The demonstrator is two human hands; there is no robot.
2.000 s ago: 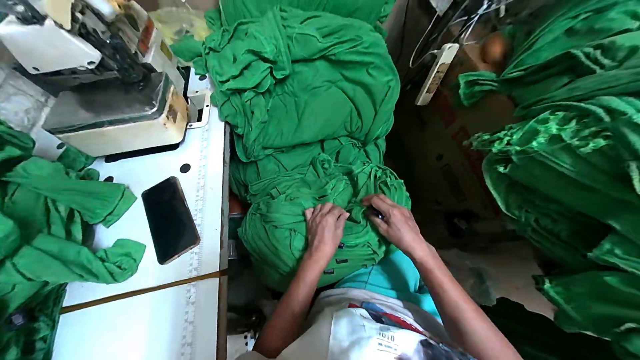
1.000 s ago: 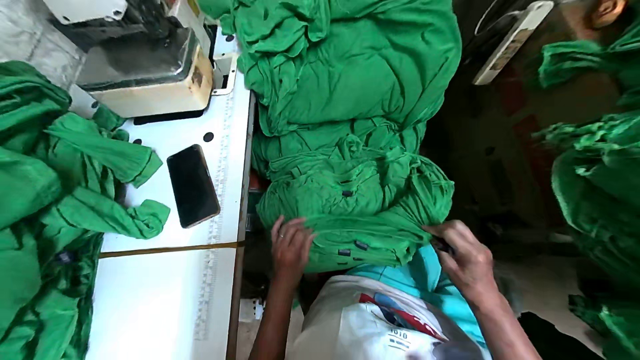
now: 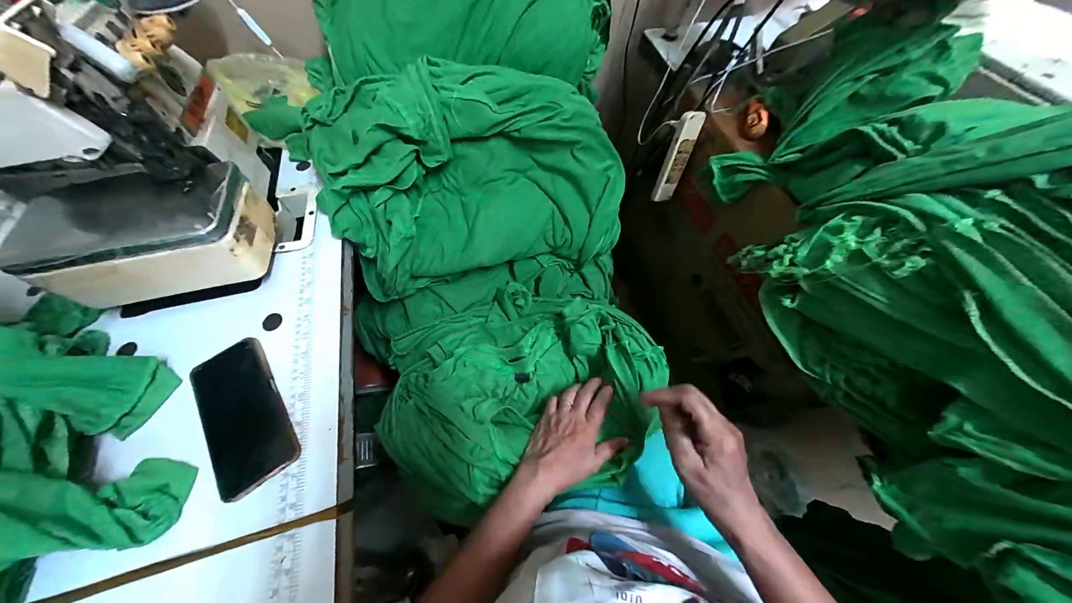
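Note:
A bundle of green fabric [image 3: 469,419] rests at my lap, with a small dark tag on its top. My left hand [image 3: 574,431] lies palm down on the bundle, fingers spread, a ring on one finger. Just beyond the bundle's right edge is my right hand [image 3: 699,435], its fingers curled and the index finger pointing at the cloth; whether something small sits between its fingertips I cannot tell. Behind the bundle, more folded green fabric [image 3: 511,184] is heaped up.
On the left, a white sewing table [image 3: 314,377] carries a sewing machine [image 3: 142,243], a smartphone [image 3: 244,419] and green cloth [image 3: 75,402]. More green fabric [image 3: 946,310] hangs at the right. A power strip [image 3: 678,157] and a cardboard box [image 3: 712,251] are at the back right.
My left hand has moved from the bundle's left edge onto its top. My right hand no longer holds the bundle's right edge. The bundle's near side looks more rounded and gathered.

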